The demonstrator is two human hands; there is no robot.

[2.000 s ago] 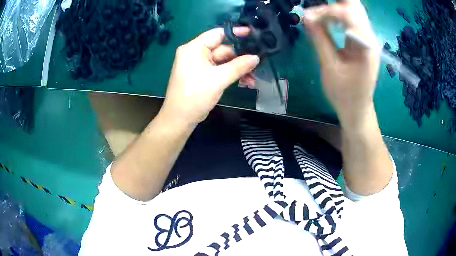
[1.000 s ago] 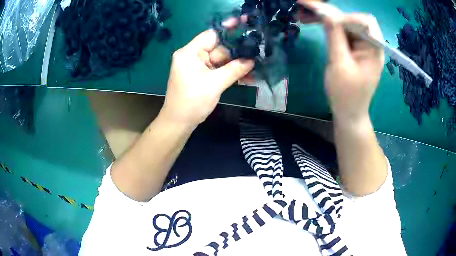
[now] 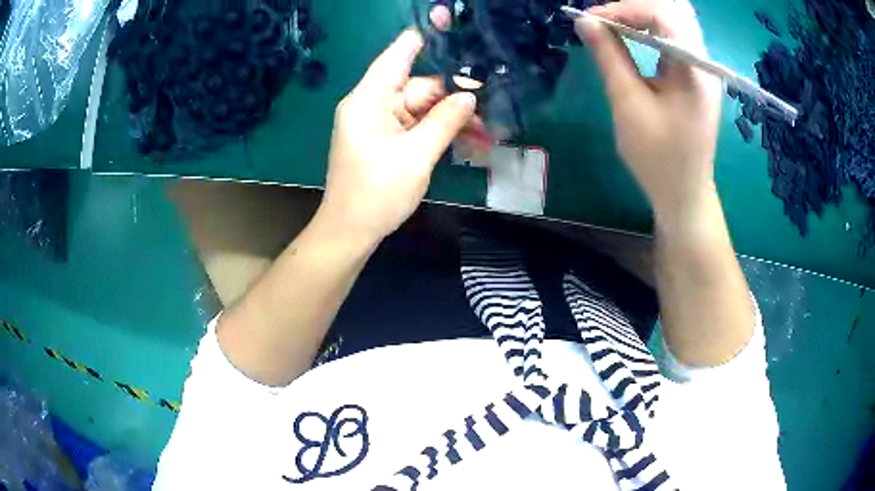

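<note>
My left hand (image 3: 393,144) pinches a thin black moulded rubber sheet (image 3: 494,72) between thumb and fingers near the top edge of the view. The sheet is blurred and overlaps dark caps behind it, so its outline is unclear. My right hand (image 3: 662,110) grips a slim white-silver tool (image 3: 715,69). One end of the tool points left towards the sheet, the other sticks out to the right above the right heap. I cannot tell whether the tool touches the sheet.
A heap of black cupped sheets (image 3: 216,72) lies at the left, beside a pale strip (image 3: 96,96) and a clear plastic bag (image 3: 43,62). A heap of flat black pieces (image 3: 806,144) lies at the right. A white label (image 3: 518,182) lies at the table edge.
The rubber sheet has shifted and turned in my left hand, which stays in about the same place. My right hand has moved slightly left since a second ago, and the tool lies at a shallower slant.
</note>
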